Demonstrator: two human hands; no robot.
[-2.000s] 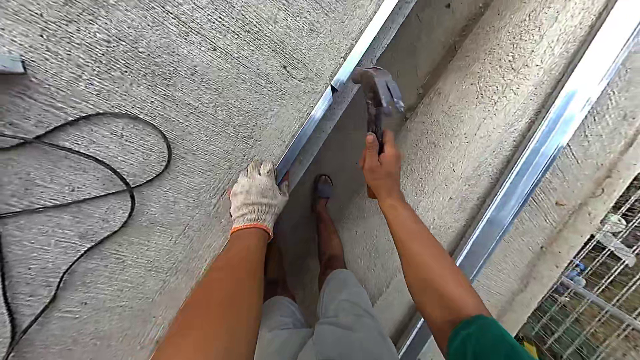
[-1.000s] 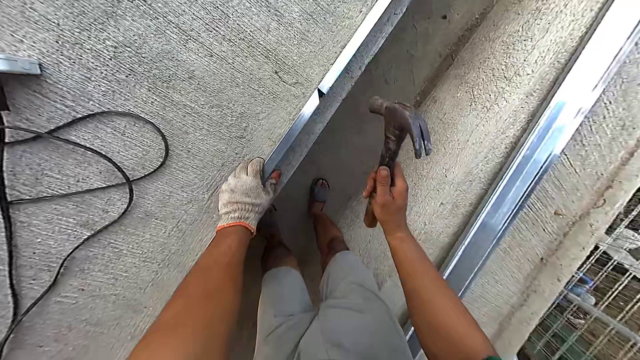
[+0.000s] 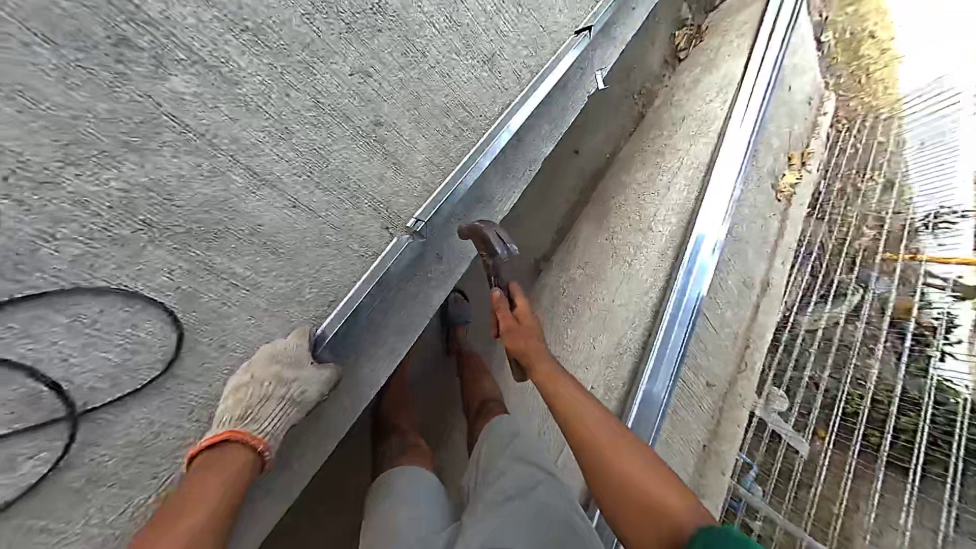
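My left hand (image 3: 278,385), in a pale knit work glove with an orange cuff, grips the near end of a thin metal channel (image 3: 366,293) at the edge of the concrete surface. That channel is notched and bent at a joint, beyond which its strip (image 3: 507,130) runs along the edge to the upper right. My bare right hand (image 3: 518,324) is closed on the handle of a claw hammer (image 3: 492,248). The hammer head is raised beside the concrete edge, to the right of the joint, and its distance from the metal is hard to tell.
A black cable (image 3: 179,335) loops over the concrete slab (image 3: 229,168) on the left. My legs stand in a narrow gap below the edge. On the right, a long metal channel (image 3: 705,244) lies along a concrete ledge (image 3: 625,206), with wire mesh (image 3: 862,320) beyond it.
The hammer has swung away from the metal strip, then back toward the concrete edge. My left hand stays at the strip's near end. The view has shifted, showing more mesh on the right.
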